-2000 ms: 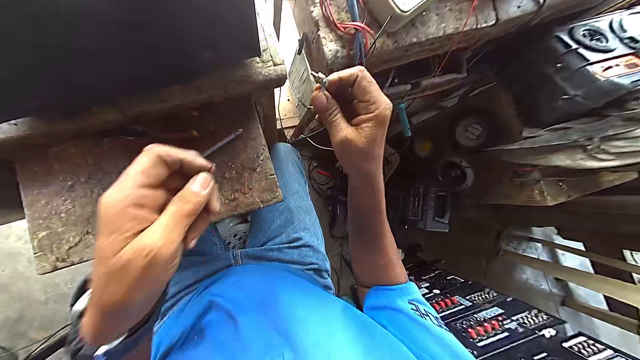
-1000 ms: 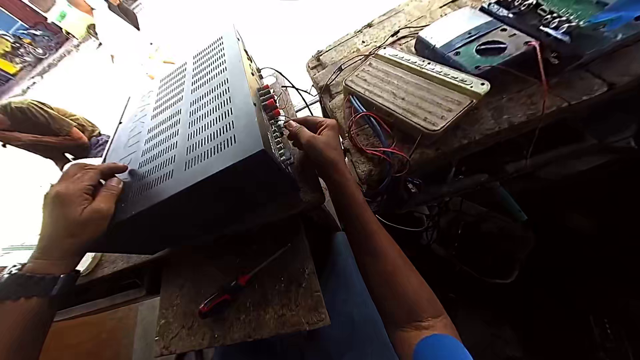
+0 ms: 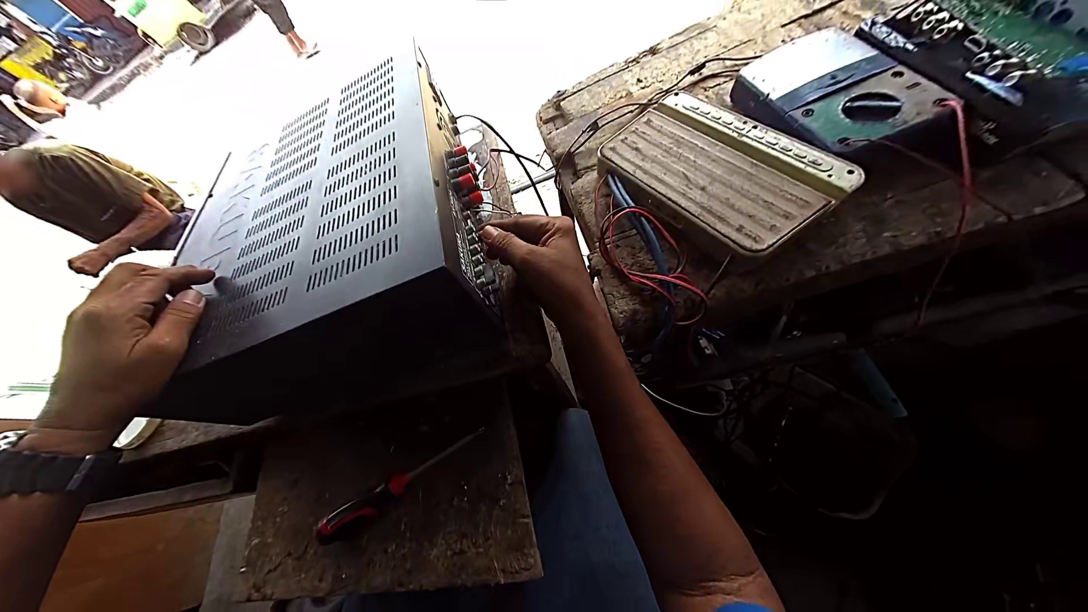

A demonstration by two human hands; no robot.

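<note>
A black metal amplifier case [image 3: 340, 195] with a vented cover stands on the bench. My left hand [image 3: 136, 331] rests on the left edge of its cover, thumb and forefinger apart, holding nothing that shows. At the rear panel, my right hand [image 3: 535, 255] has thumb and forefinger together by the row of jacks [image 3: 474, 246]; whether something small is between them cannot be seen. Just beyond the fingers are the red and black speaker terminals [image 3: 465, 177]. A screwdriver [image 3: 391, 489] with a red and black handle lies on the wooden board below the case.
On the wooden bench at right are a ribbed beige device [image 3: 722, 170], a multimeter [image 3: 850, 98], a circuit board [image 3: 1003, 42] and tangled red and blue wires [image 3: 646, 255]. A person [image 3: 93, 191] sits at far left; another person's legs [image 3: 285, 21] show beyond the case.
Two seconds ago both hands were raised off the case, the left with a screwdriver. One second ago they were at the amplifier and the screwdriver lay on the board. The view has swung up.
</note>
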